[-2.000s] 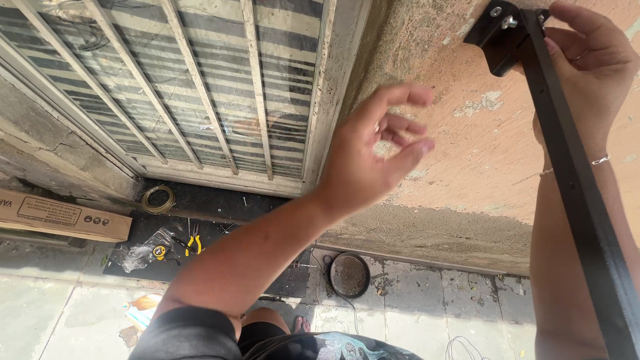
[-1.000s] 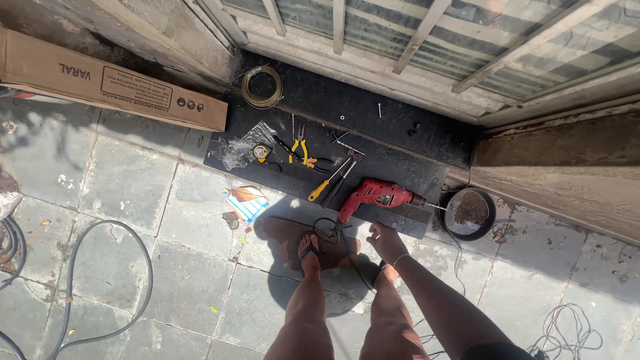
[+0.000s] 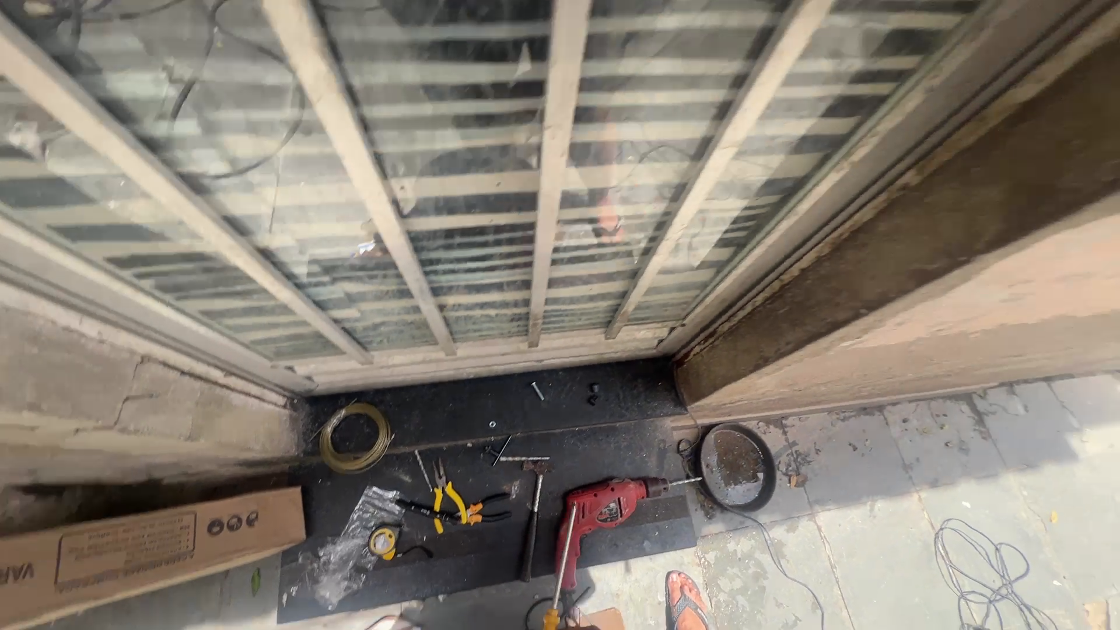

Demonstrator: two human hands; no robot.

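Observation:
A screwdriver (image 3: 565, 551) with a yellow handle crosses in front of the red corded drill (image 3: 604, 516), its handle cut by the bottom edge. Beside the handle is a skin-coloured patch; whether it is part of my right hand is unclear. My left hand is out of view. Left of the drill, a hammer (image 3: 532, 525) lies on the dark ledge. Yellow-handled pliers (image 3: 448, 503) and a second pair with orange and black handles (image 3: 479, 512) lie farther left, near a tape measure (image 3: 383, 542) and clear plastic (image 3: 350, 551). The drill's bit points at a round dark pan (image 3: 738, 466).
A barred window (image 3: 560, 175) rises ahead, with a wall (image 3: 962, 324) at right. Coiled wire (image 3: 354, 437) and a loose bolt (image 3: 537, 391) lie on the ledge. A long cardboard box (image 3: 157, 551) is at left; a cable (image 3: 980, 560) and a sandalled foot (image 3: 687, 599) are below right.
The screwdriver, which lay beside the hammer one second ago, now stands out in front of the drill. The black metal bar and bracket seen two seconds ago are out of view. The view has swung.

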